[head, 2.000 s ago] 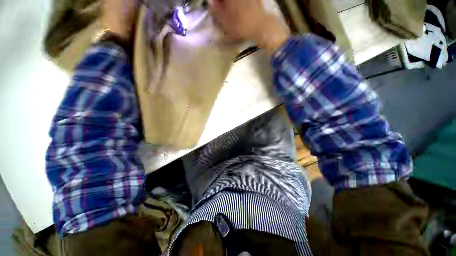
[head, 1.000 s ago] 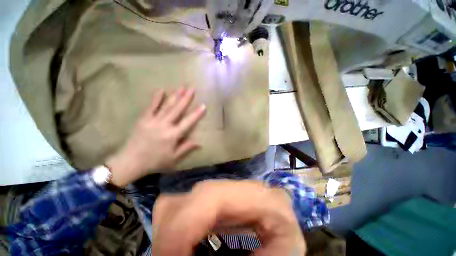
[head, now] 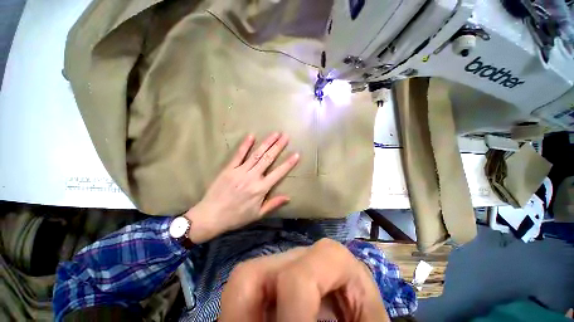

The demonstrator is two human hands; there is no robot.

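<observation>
A large khaki garment panel (head: pixel 189 119) lies under the needle and presser foot (head: pixel 320 88), which are lit violet-white. A short dark line (head: pixel 317 148) runs down the cloth below the needle. A longer dark seam line (head: pixel 270 50) curves from the upper left towards the needle. My left hand (head: pixel 245 188) lies flat on the panel, left of and below the needle, fingers apart, holding nothing. My right hand (head: pixel 305 283) is large and close to the camera at the bottom centre, fingers curled; its fingertips are hidden, so I cannot tell whether it holds anything.
The white "brother" sewing machine (head: pixel 440 44) fills the upper right. A folded khaki strip (head: pixel 450 163) hangs over the table edge right of the needle. Small folded khaki pieces (head: pixel 525 170) lie further right. Heaped khaki cloth (head: pixel 25 251) is at the lower left, beside the white table (head: pixel 44 138).
Since two seconds ago, both hands have left the needle area: the left now lies on the spread panel, the right is near the camera. Over the last second the view has shifted; the left hand stays flat.
</observation>
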